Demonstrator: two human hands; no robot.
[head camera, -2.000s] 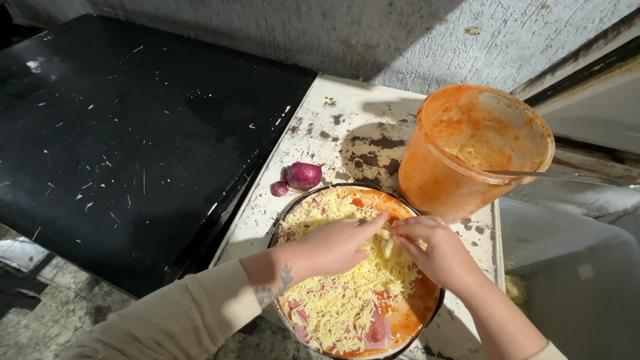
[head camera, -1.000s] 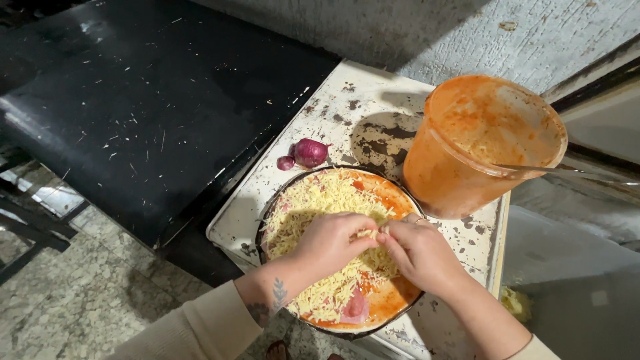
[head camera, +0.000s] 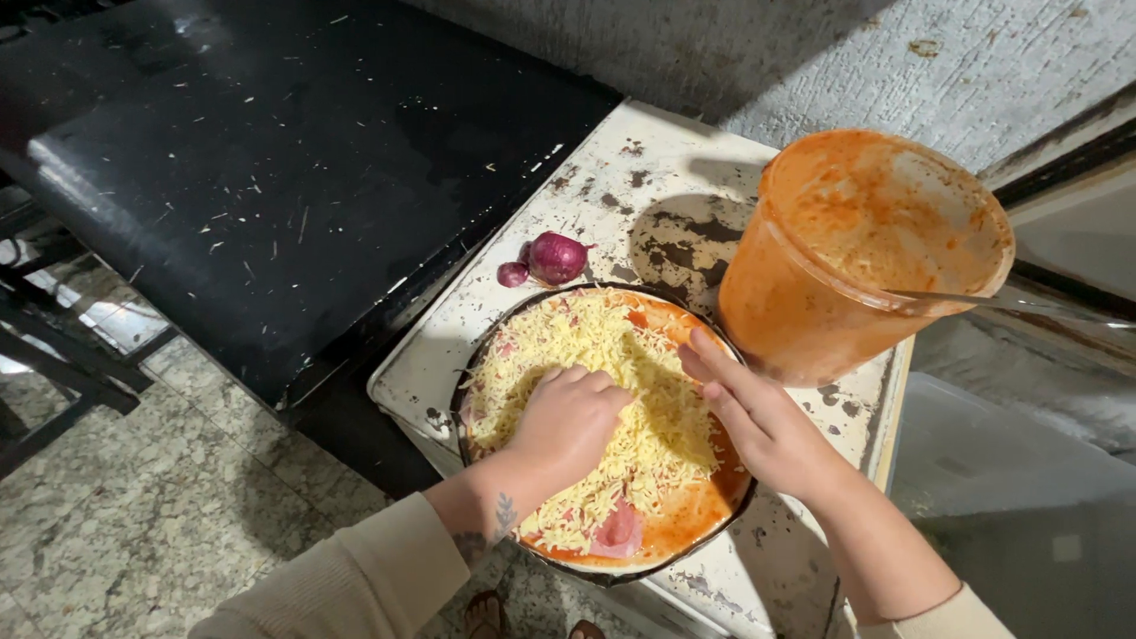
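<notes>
A round pizza (head camera: 683, 532) with red sauce lies in a dark pan, its left and middle part covered by shredded cheese (head camera: 603, 346). A slice of ham (head camera: 617, 532) shows at its near side. My left hand (head camera: 572, 422) rests with curled fingers on the cheese; whether it grips some shreds is hidden. My right hand (head camera: 763, 422) is over the pizza's right side, fingers extended and slightly apart, holding nothing. Just behind the pan sit a red onion (head camera: 557, 258) and a smaller one (head camera: 512, 274).
An orange plastic bucket (head camera: 799, 293), sauce-smeared inside, stands right behind the pan with a metal utensil handle (head camera: 1021, 304) over its rim. The worn white tabletop (head camera: 586, 191) adjoins a black table (head camera: 293, 177) at left. A translucent plastic bin (head camera: 1003, 461) is at lower right.
My hands, together over the pizza a second ago, are now apart. The left is down on the cheese, and the right has opened at the pizza's right side.
</notes>
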